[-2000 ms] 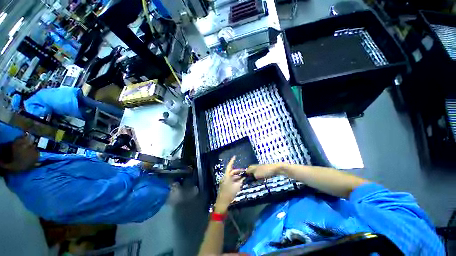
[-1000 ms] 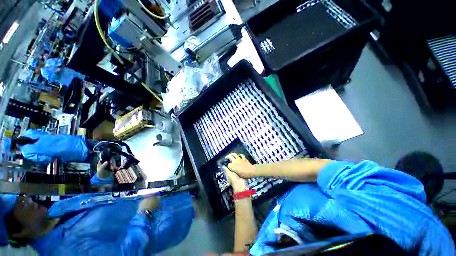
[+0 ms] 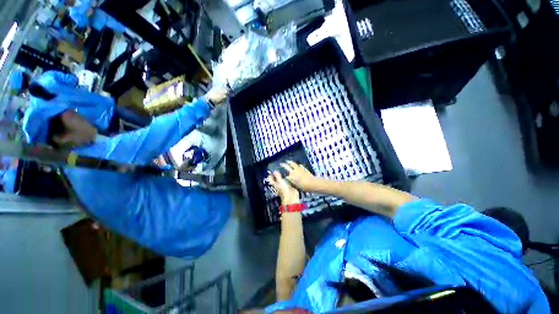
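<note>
A large black bin (image 3: 238, 147) holds silver-white workpieces (image 3: 306, 119) in straight rows. A shallow black small-parts tray (image 3: 296, 152) sits over the rows at the bin's near left, with tiny white pieces at its left side. My left hand (image 3: 282, 186), below a red wrist strap, is over the tray with fingers bent. My right hand (image 3: 298, 176) reaches in from the right, close beside the left, fingers over the tray. Small dark shapes show at the fingertips; whether either hand grips a piece is too small to tell.
A second black bin (image 3: 423, 46) stands beyond at the upper right. A white sheet (image 3: 417, 138) lies right of the bin. Clear plastic bags (image 3: 254, 58) lie at its far left corner. A person in a blue smock (image 3: 147, 202) stands close on the left, one arm reaching towards the bags.
My hands have stayed together over the tray and have drawn slightly apart since the last frame. The person at left has turned and stretched an arm forward. The camera view has shifted.
</note>
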